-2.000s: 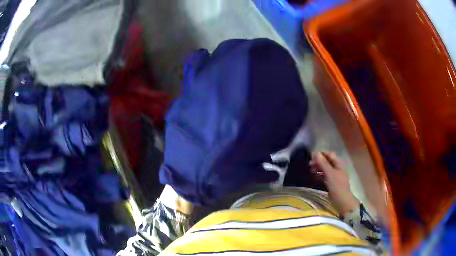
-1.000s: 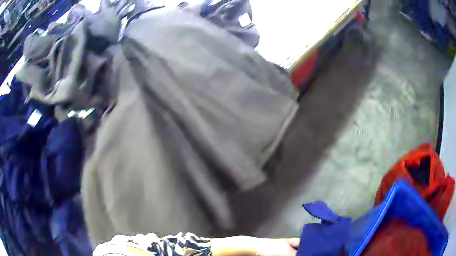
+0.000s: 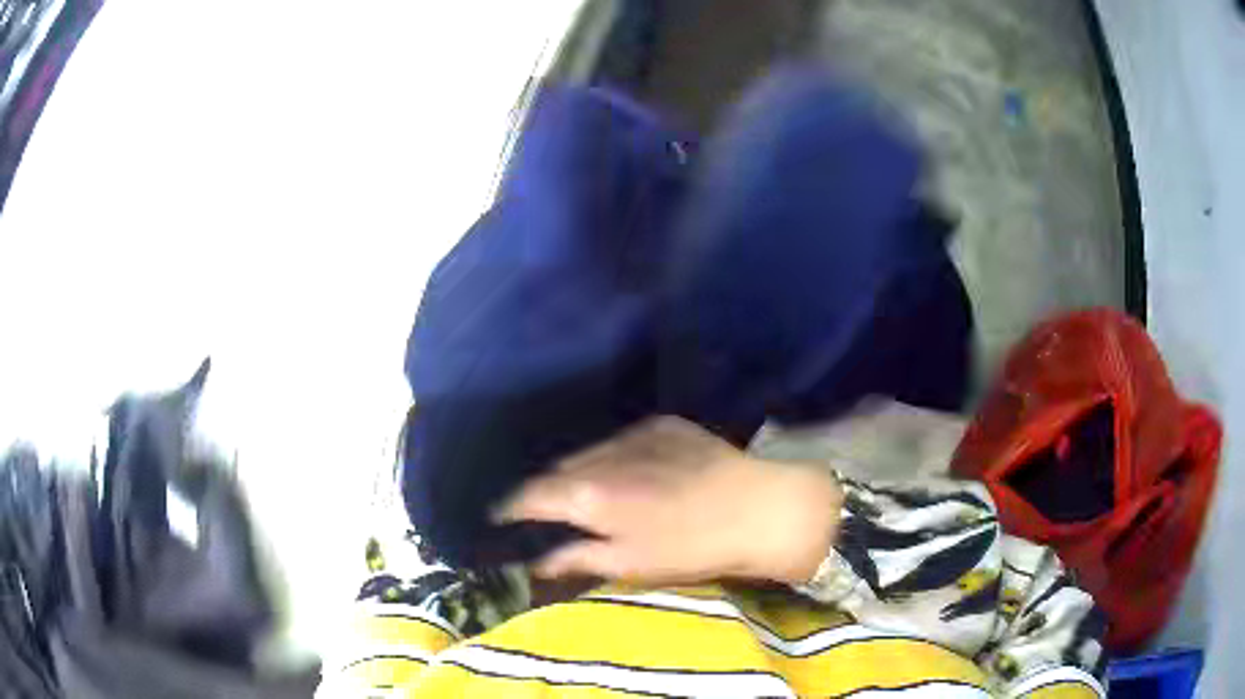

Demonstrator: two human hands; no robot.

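Note:
A navy garment bundle (image 3: pixel 601 273) is in front of my body, large, folded over and blurred. It hangs partly across the table's edge and the aisle in view. My right hand (image 3: pixel 655 498) lies across its near lower side, fingers pointing left, holding it against my yellow striped front. The fingers are blurred and their tips meet dark folds. My left sleeve shows at the bundle's lower left, but my left hand is hidden by the cloth.
A glossy white table (image 3: pixel 273 205) fills the left, with a blurred grey-brown garment heap (image 3: pixel 178 560) at its near end. Grey concrete floor (image 3: pixel 1010 178) runs along the right. A red bag-like bundle (image 3: pixel 1079 464) stands at the right, with a blue edge (image 3: pixel 1154 676) below it.
The grey-brown garments have shifted to the lower left of the view, and the white table now fills the left. The navy bundle is back in view, with my right hand across it.

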